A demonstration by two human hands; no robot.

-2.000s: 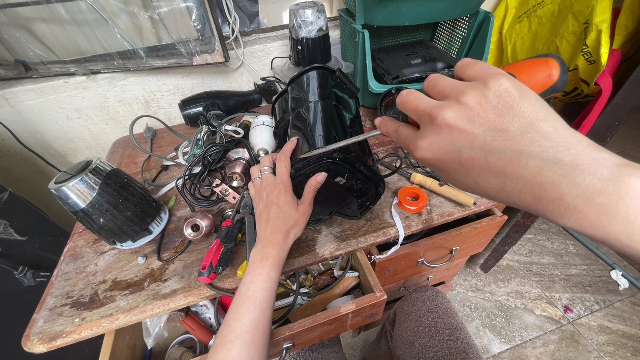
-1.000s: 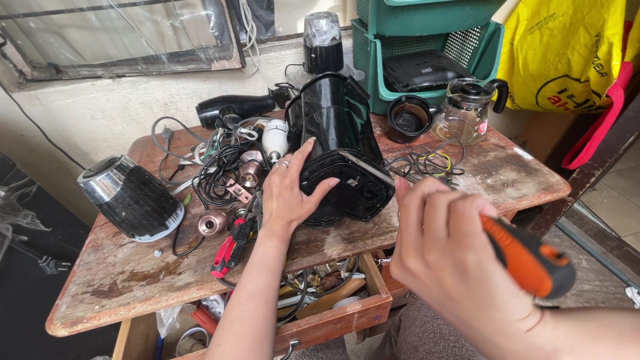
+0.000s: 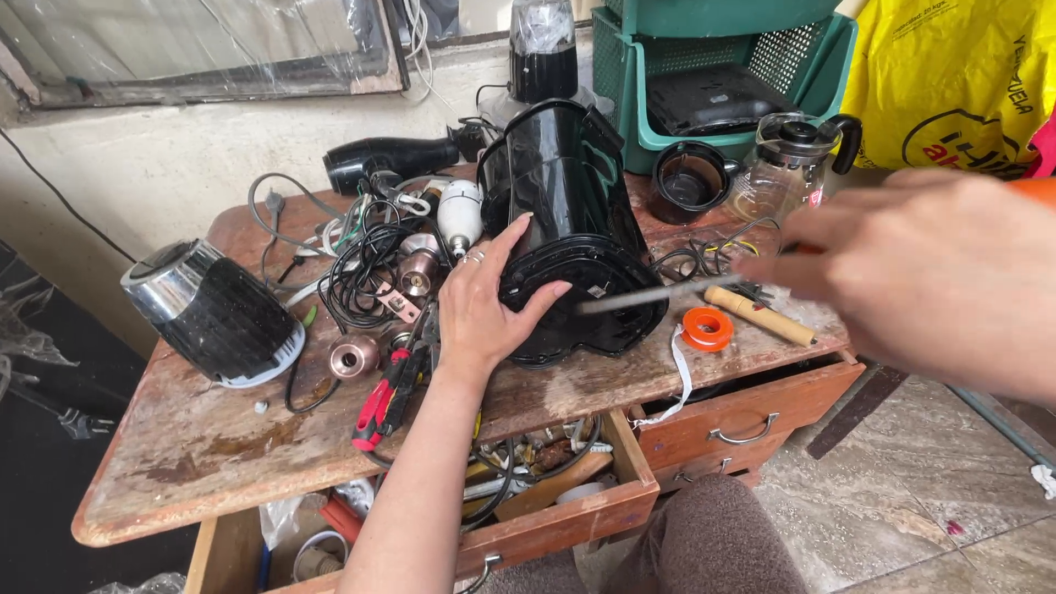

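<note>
A black plastic coffee maker body (image 3: 569,190) lies tipped on the worn wooden table, its underside facing me. My left hand (image 3: 487,313) rests on its lower left edge, thumb and fingers spread, bracing it. At the right, my blurred right hand (image 3: 916,264) grips a screwdriver with an orange and black handle. The screwdriver's metal shaft (image 3: 660,294) points left across the underside; whether its tip touches is not clear. A roll of thread seal tape (image 3: 707,329) and a wooden handle (image 3: 761,316) lie just below the shaft.
Left of the body are tangled cables (image 3: 367,276), a white bulb (image 3: 460,213), red-handled pliers (image 3: 381,400) and a black-and-chrome appliance (image 3: 216,313). Behind stand a hair dryer (image 3: 392,158), a black filter basket (image 3: 691,181) and a glass carafe (image 3: 788,169). An open drawer (image 3: 569,516) juts out below.
My right hand has moved with the screwdriver, whose shaft lay along the upper edge of the underside and now crosses its face. My left hand stays on the body.
</note>
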